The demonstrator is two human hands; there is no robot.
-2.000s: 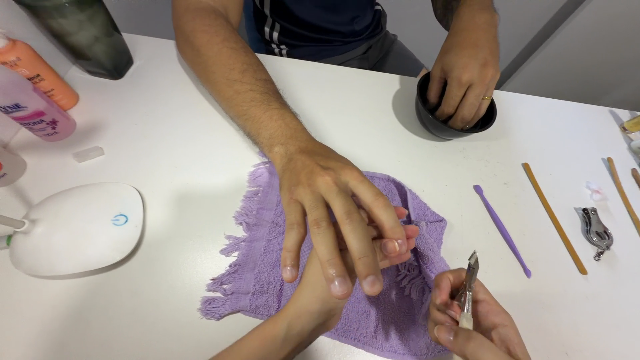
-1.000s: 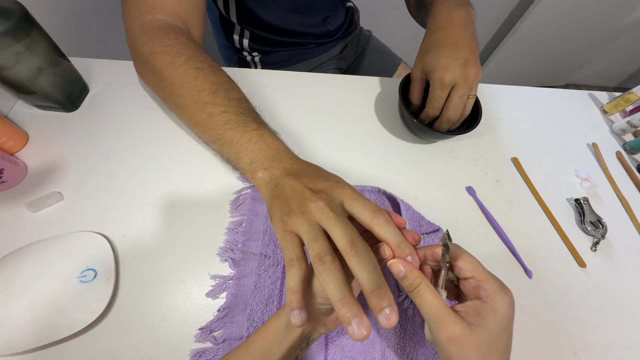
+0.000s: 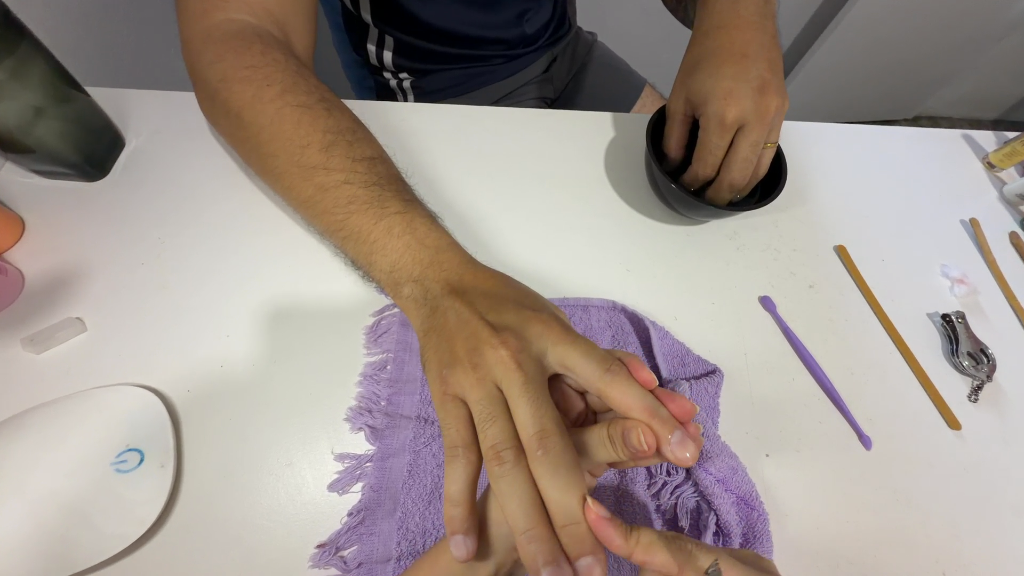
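My left hand (image 3: 612,440) lies under another person's hand (image 3: 496,360), its thumb and fingers closed around that person's index finger near the tip. At the bottom edge, my right hand (image 3: 664,548) touches the side of the person's middle finger with one fingertip. A small metal tip of the cuticle nipper (image 3: 714,568) shows at my right hand; the rest is out of frame. A purple fringed towel (image 3: 400,448) lies under the hands. The person's other hand (image 3: 728,104) dips its fingers into a black bowl (image 3: 700,210).
On the right lie a purple double-ended stick (image 3: 816,372), a wooden stick (image 3: 896,336), a nail clipper (image 3: 970,348) and another wooden stick (image 3: 996,272). At left are a white device with a power symbol (image 3: 88,472), a small translucent block (image 3: 54,335) and a dark container (image 3: 56,96).
My right hand, which held the cuticle nipper upright beside the index fingertip, has moved down toward the bottom edge. The person's other hand stays in the bowl.
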